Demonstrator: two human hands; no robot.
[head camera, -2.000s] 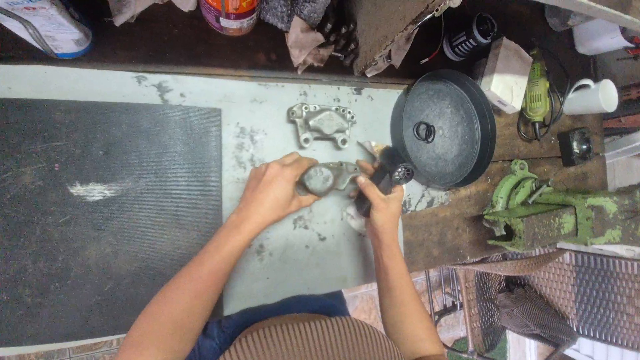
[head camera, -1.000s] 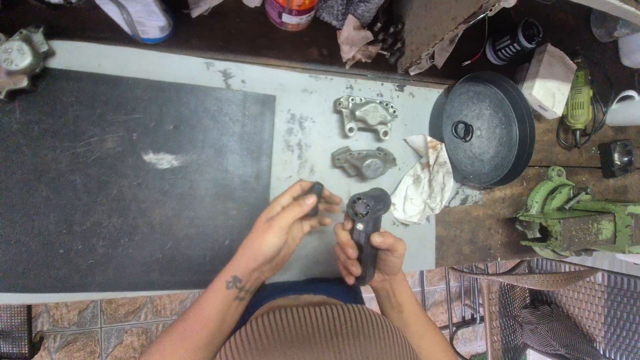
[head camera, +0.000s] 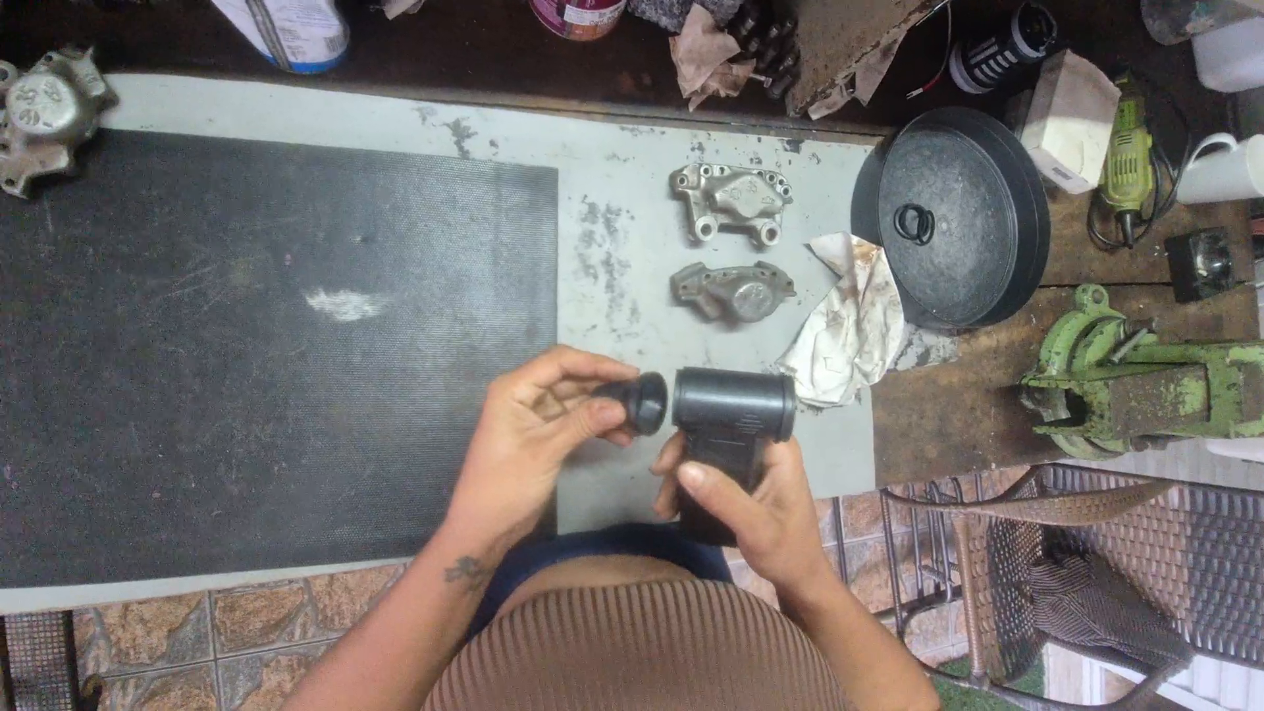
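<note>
My left hand (head camera: 548, 430) holds a small black nozzle (head camera: 644, 403) between thumb and fingers. Just to its right, my right hand (head camera: 746, 494) grips the handle of a black handheld blower-like tool (head camera: 733, 405), whose barrel lies level with the nozzle; a narrow gap parts the two. Beyond the tool, on the grey bench surface, lie two metal brake caliper halves, one (head camera: 734, 291) nearer me and one (head camera: 733, 202) farther off. A crumpled, stained white paper (head camera: 847, 321) lies right of them, against a round black pan (head camera: 1022, 247) with black rings (head camera: 913, 224) in it.
A black mat (head camera: 276, 395) covers the bench's left part, with another metal casting (head camera: 44, 118) at its far left corner. At the right are a green bench vise (head camera: 1145, 380), a green rotary tool (head camera: 1128, 158), a white mug (head camera: 1223, 170) and a woven chair (head camera: 1175, 553).
The nearer caliper half, in my left hand two seconds ago, now lies on the bench. My left hand has taken up the nozzle and brought it close to the tool's barrel, which has turned sideways.
</note>
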